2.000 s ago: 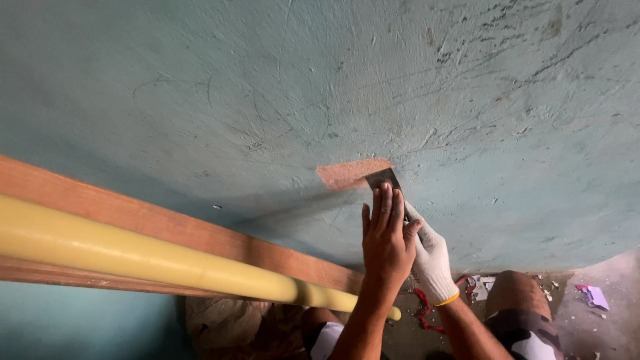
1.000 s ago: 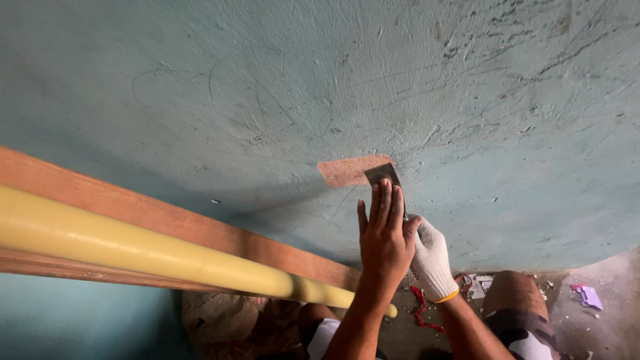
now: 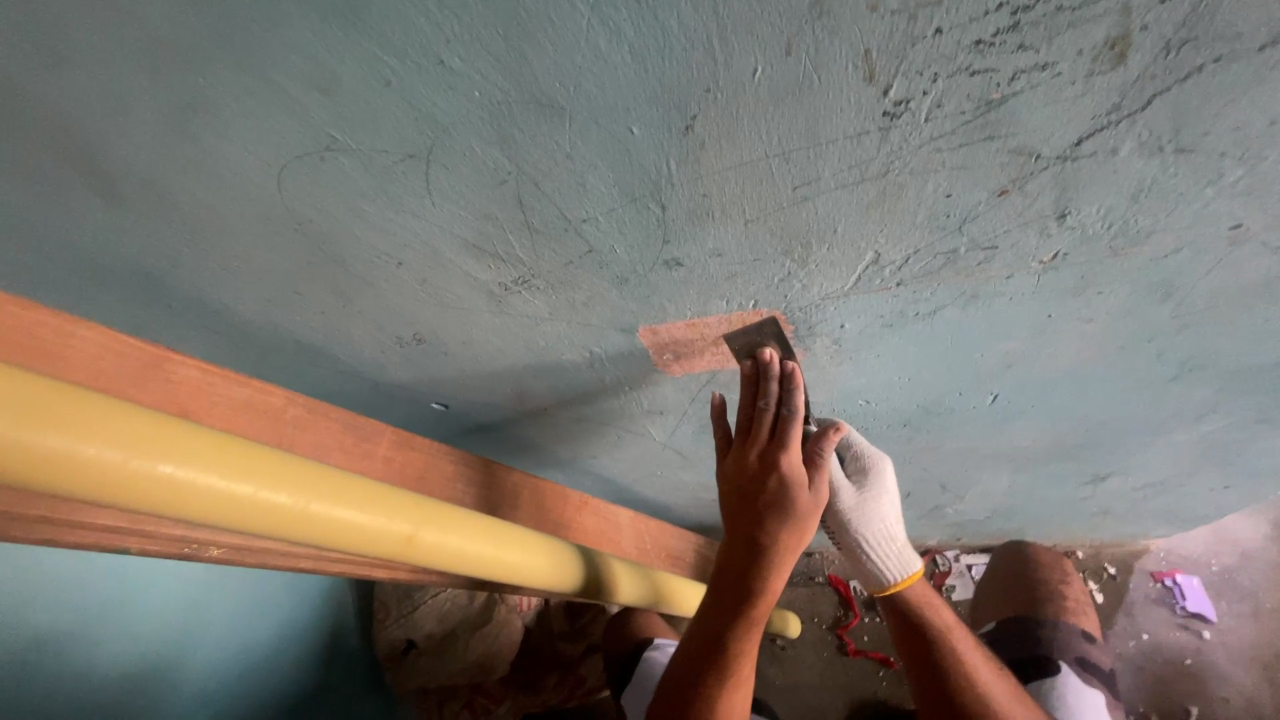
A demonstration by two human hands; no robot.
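Note:
A scraper with a dark flat metal blade (image 3: 762, 338) lies against the painted wall (image 3: 560, 220), over the right part of a bare reddish patch (image 3: 685, 345). My bare left hand (image 3: 772, 450) presses its extended fingertips on the blade, the thumb reaching toward the other hand. In a white knit glove with a yellow cuff edge, my right hand (image 3: 866, 505) is closed around the scraper's handle, which is mostly hidden. Scratches and dark marks cover the blue-green paint around the patch.
A yellow pole (image 3: 300, 490) runs diagonally at the left, beside a reddish-brown wooden beam (image 3: 420, 450). Below lie a brown sack (image 3: 450, 630), a red strip (image 3: 850, 625), a purple piece (image 3: 1190, 597) and paint debris on the floor. My knees are near the wall's foot.
The blade and both hands stay at nearly the same spot, at the right part of the patch. The gloved hand sat slightly closer to the bare hand two seconds ago.

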